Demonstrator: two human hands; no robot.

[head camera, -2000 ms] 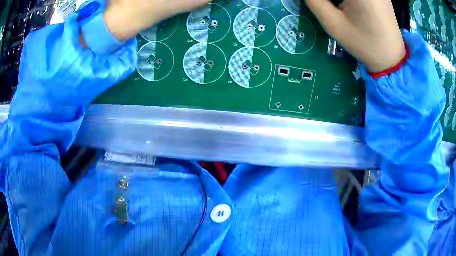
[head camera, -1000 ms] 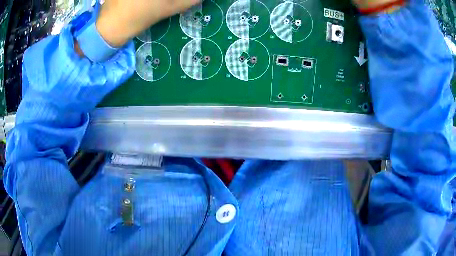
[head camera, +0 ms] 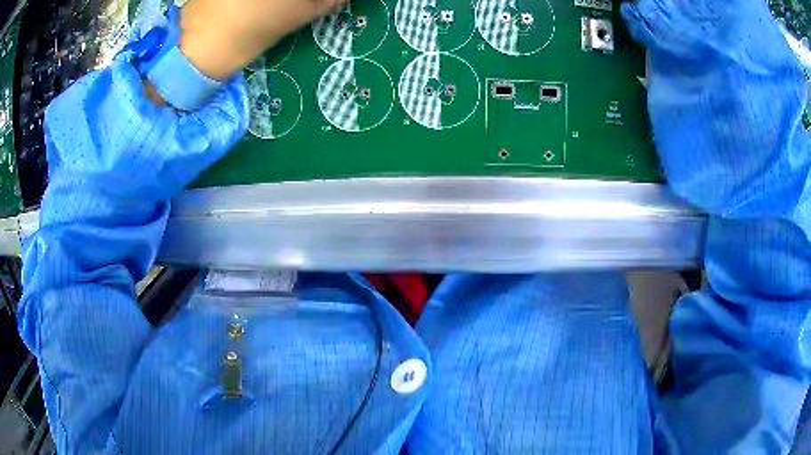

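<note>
A large green circuit board [head camera: 356, 158] lies in front of me, its printed face up with rows of half-white circles. A small silvery block [head camera: 597, 35] sits on the board at the upper right. My left hand [head camera: 249, 34], with a blue wrist strap, reaches over the board's upper left; its fingers are cut off by the top edge, so what they hold is hidden. My right hand is out of the picture beyond the top edge; only its blue sleeve [head camera: 729, 107] shows over the board's right side.
A silvery metal rail [head camera: 436, 224] runs between my body and the board. Dark, blurred material [head camera: 71, 62] lies at the far left. Part of another green surface shows at the left edge. A badge holder [head camera: 250, 281] hangs on my blue smock just below the rail.
My right hand has moved up and out of the picture, leaving its sleeve. The silvery block is now uncovered. The board appears slightly higher in view. My left hand stays at the upper left.
</note>
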